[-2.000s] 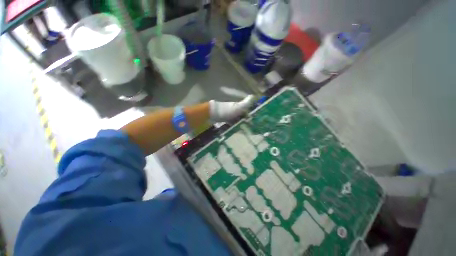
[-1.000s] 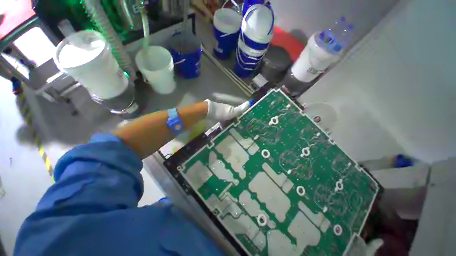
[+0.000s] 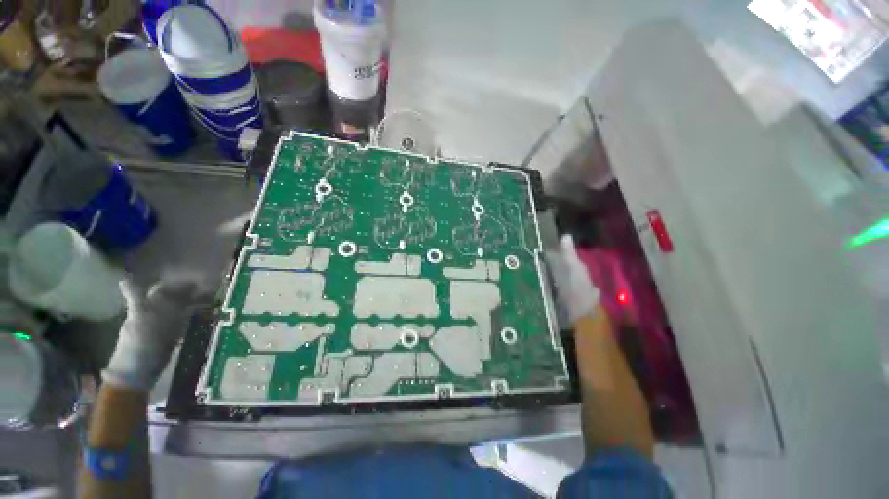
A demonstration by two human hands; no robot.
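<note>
A large green circuit board (image 3: 390,278) with pale patches and ring-marked holes lies in a dark carrier (image 3: 180,375) in front of me. My left hand (image 3: 151,326), in a white knit glove, is beside the carrier's left side, with its fingers apart and nothing seen in it. My right hand (image 3: 577,278), also gloved, is at the board's right edge. It is blurred, and whether its fingers grip the carrier is unclear. A blue band (image 3: 109,462) is on my left wrist.
White and blue buckets (image 3: 63,268) stand on the left. Stacked blue-white tubs (image 3: 207,63) and a white tub (image 3: 351,54) stand behind the board. A pale machine housing (image 3: 702,244) with a red-lit opening (image 3: 638,292) is close on the right. A pale wall (image 3: 468,68) is behind.
The view has turned to the right, so the board now looks nearly square-on. My left hand has come off the board's far left edge. My right forearm now shows.
</note>
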